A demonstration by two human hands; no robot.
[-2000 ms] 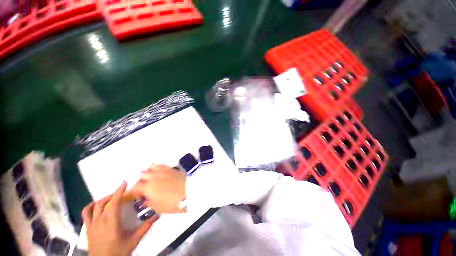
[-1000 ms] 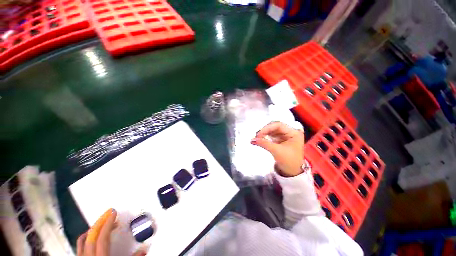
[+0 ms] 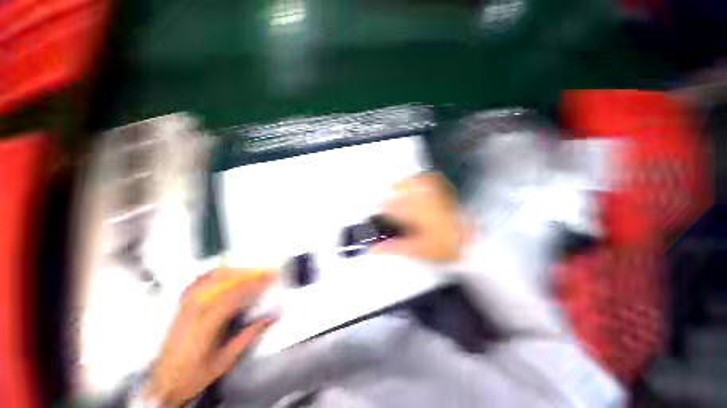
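Observation:
The frame is strongly blurred. Several dark smartwatch units lie in a row on the white work mat (image 3: 319, 179). One unit (image 3: 303, 269) lies between my hands, and another unit (image 3: 359, 236) is beside my right fingertips. My left hand (image 3: 211, 327) is at the mat's lower left, with a dark shape between thumb and fingers; whether it grips a unit cannot be told. A yellow-orange patch shows on a left finger. My right hand (image 3: 426, 219) is over the right part of the mat, fingers curled by the dark units; its hold is unclear.
White film sheets (image 3: 131, 231) with dark marks lie left of the mat. A silvery tangled band (image 3: 335, 131) lies beyond it. Clear plastic with white material (image 3: 518, 191) is at right. Red trays stand at far right (image 3: 638, 167) and far left (image 3: 20, 263).
The view has swung left, showing more of the film sheets. My right hand has moved from the clear plastic back over the mat to the units. My left hand remains at the mat's lower left.

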